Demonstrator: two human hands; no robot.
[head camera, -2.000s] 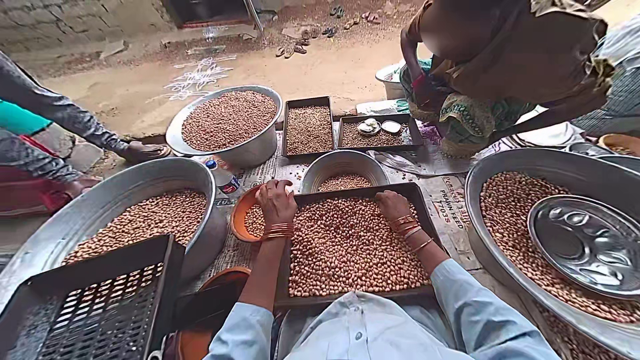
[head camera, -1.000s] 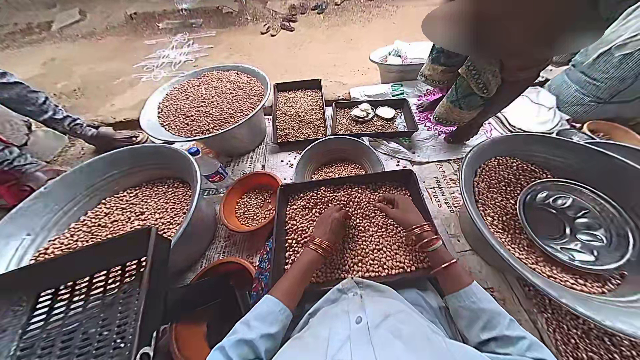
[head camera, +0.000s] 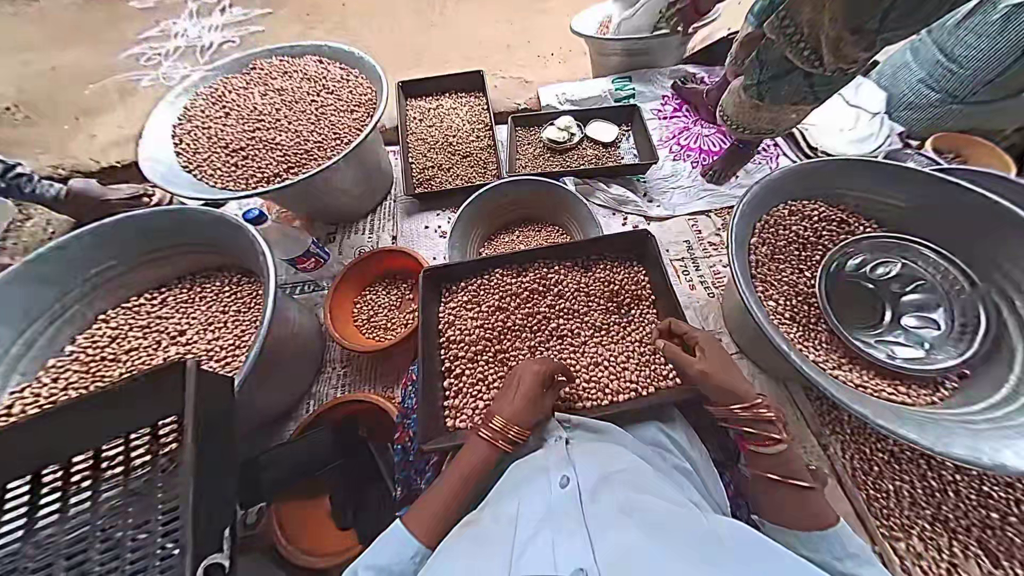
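A dark rectangular tray filled with reddish-brown nuts or beans rests at my lap. My left hand lies low over the tray's near part, fingers curled down at the nuts; whether it holds any cannot be told. My right hand is at the tray's right edge, thumb and fingertips close together, and a nut between them cannot be made out. Behind the tray stands a metal bowl with some nuts. To its left sits an orange bowl holding paler nuts.
Large metal basins of nuts stand at left, back left and right, the last holding a metal plate. Two smaller trays, a bottle and a slotted black crate are around. Other people's feet show.
My hands have moved apart and nearer my body, the right one to the tray's right edge. At the upper right, the other person's body has largely left view.
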